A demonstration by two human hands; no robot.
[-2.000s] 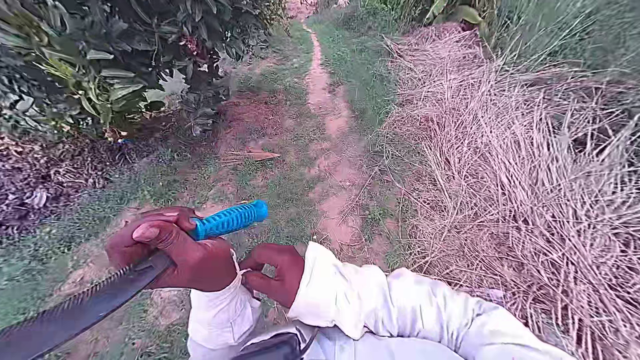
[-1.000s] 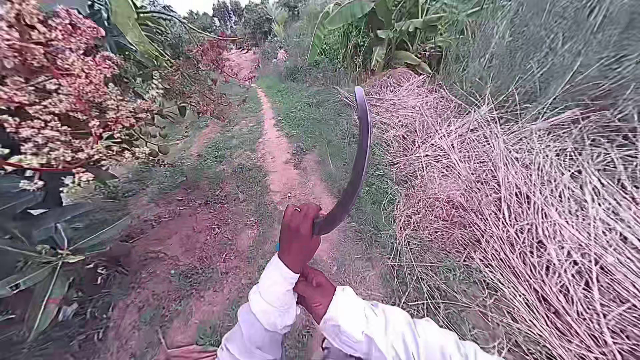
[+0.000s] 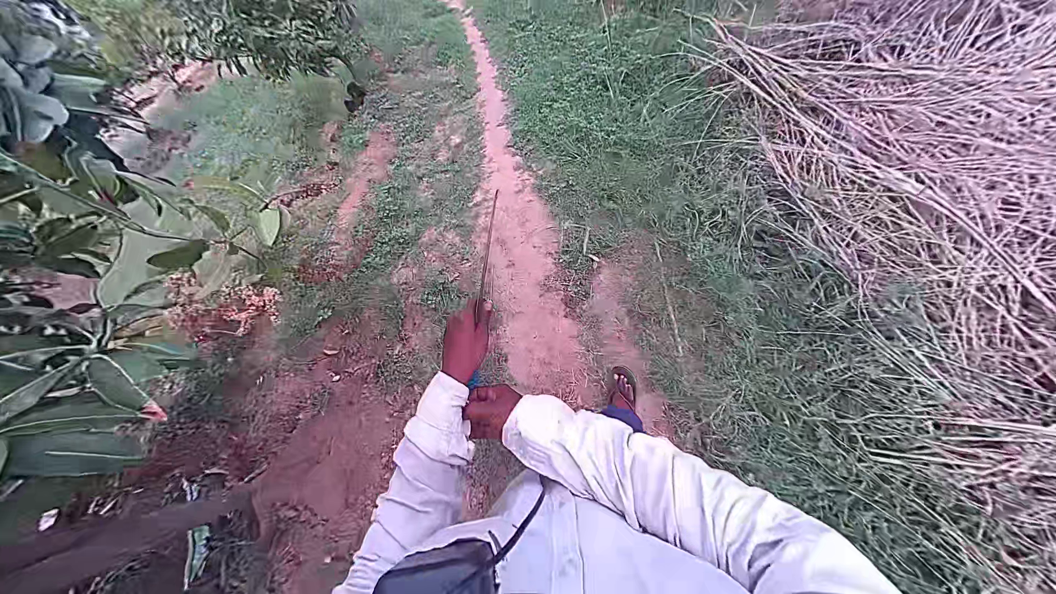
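My left hand [image 3: 466,340] grips the handle of a curved saw; its blade [image 3: 488,252] points forward over the dirt path and looks thin, seen nearly edge-on. Only a bit of the blue handle [image 3: 473,379] shows below that hand. Against the white cuff [image 3: 446,410] of my left sleeve is my right hand [image 3: 492,410], its fingers curled at the cuff; whether they pinch the cloth cannot be told.
A narrow dirt path [image 3: 505,165] runs ahead through grass. Dry cut stalks [image 3: 932,165] are heaped along the right. Leafy branches [image 3: 124,371] with pinkish blossoms [image 3: 247,307] reach in from the left. My sandalled foot [image 3: 623,386] is on the ground; a black bag [image 3: 441,568] hangs at my front.
The saw pointed down to the left at first, then stood raised with its curve showing; now it points forward, nearly edge-on. My right hand stays close to my left wrist. The view has tilted down.
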